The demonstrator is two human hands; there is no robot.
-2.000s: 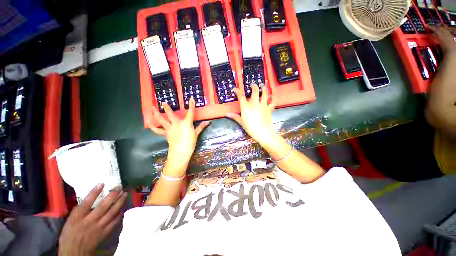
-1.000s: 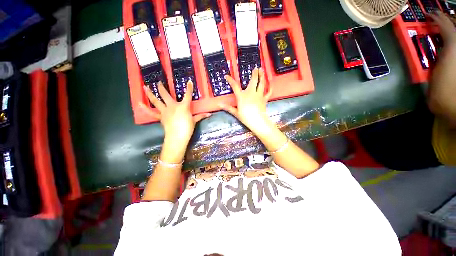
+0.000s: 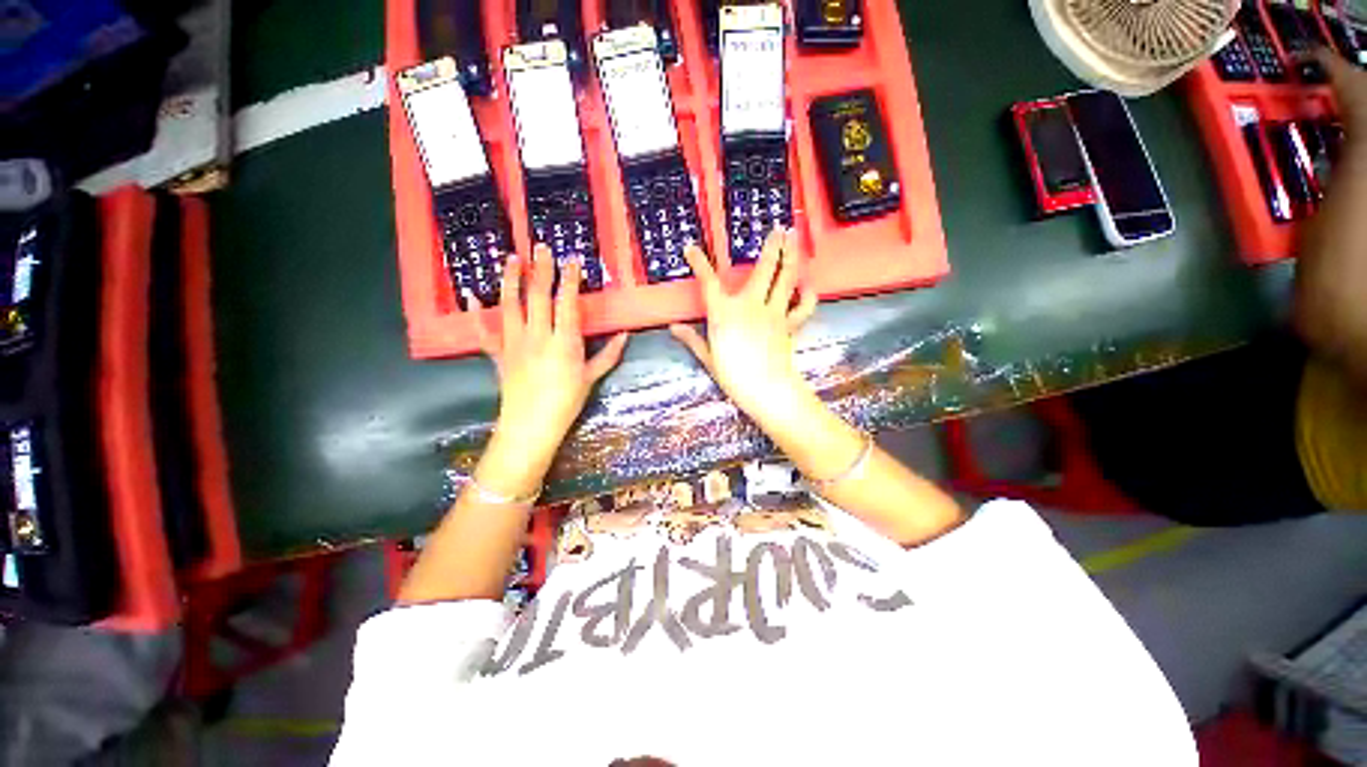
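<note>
The orange-red foam phone tray (image 3: 682, 310) lies on the bench in front of me. Several open flip phones (image 3: 543, 113) stand side by side in its front row, with lit white screens and black keypads. A closed flip phone (image 3: 856, 155) with a gold emblem lies at the row's right end. Closed phones fill the back row, partly cut off. My left hand (image 3: 543, 352) has spread fingers at the keypad ends of the left phones. My right hand (image 3: 753, 333) has its fingertips at the keypad ends of the right open phones. Neither hand holds a phone.
A smartphone (image 3: 1118, 168) partly overlaps a red phone (image 3: 1054, 156) at right. A cream fan (image 3: 1142, 33) stands behind them. Another red tray (image 3: 1253, 177) and a person's arm (image 3: 1337, 247) are at the far right. Stacked trays (image 3: 138, 405) are at left.
The other person's hand and the white packet at lower left have gone from view. My left fingers have drawn closer together and shifted right along the keypads. The phones remain open in the tray.
</note>
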